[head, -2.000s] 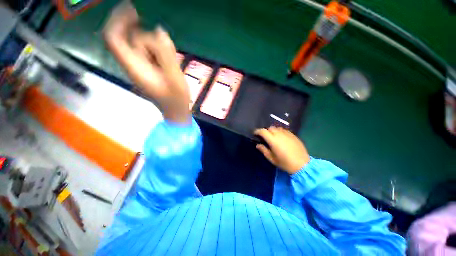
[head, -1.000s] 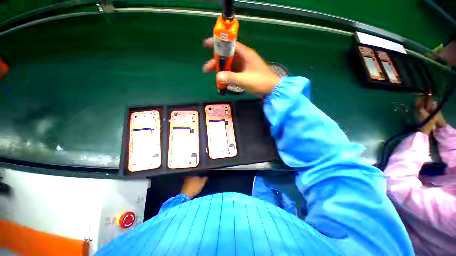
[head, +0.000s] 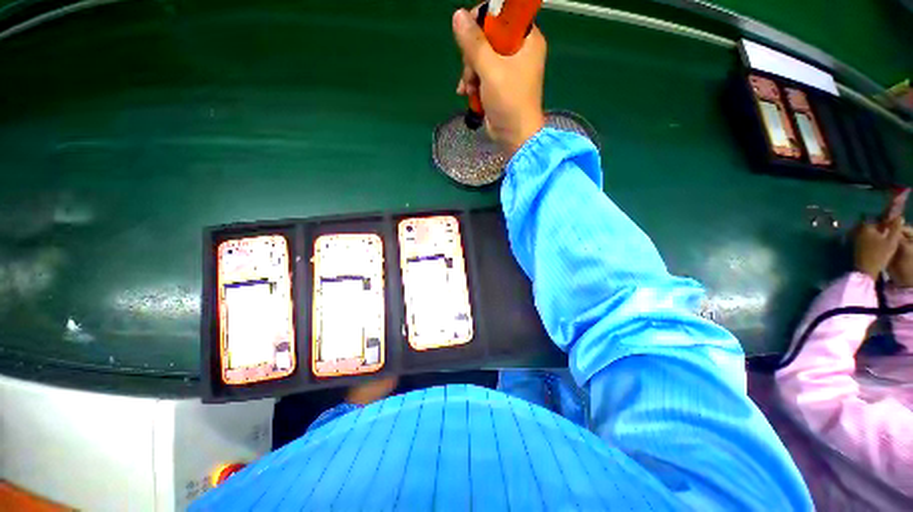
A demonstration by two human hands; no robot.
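Observation:
My right hand [head: 509, 85] grips the orange electric screwdriver [head: 511, 24], its dark tip down at a round grey screw dish [head: 463, 155] of tiny pieces. A second dish [head: 573, 124] is partly behind my wrist. The black compartment tray [head: 300, 222] lies in front of me with three phone middle frames, at the left [head: 256, 310], in the middle [head: 347, 305] and at the right [head: 435, 282]. My sleeve covers the tray's right part. My left hand [head: 372, 390] is at the tray's near edge, mostly hidden by my cap; its grip does not show.
A coworker's hands [head: 881, 245] and pink sleeves are at the right. Another black tray [head: 756, 150] with two frames and a white strip lies at the back right. The white machine [head: 90, 430] with a red emergency stop button [head: 228, 471] is at the lower left.
My right hand with the screwdriver has moved from above the tray to the dish, its tip now down there. Earlier it took hold of the hanging screwdriver. The view has shifted slightly.

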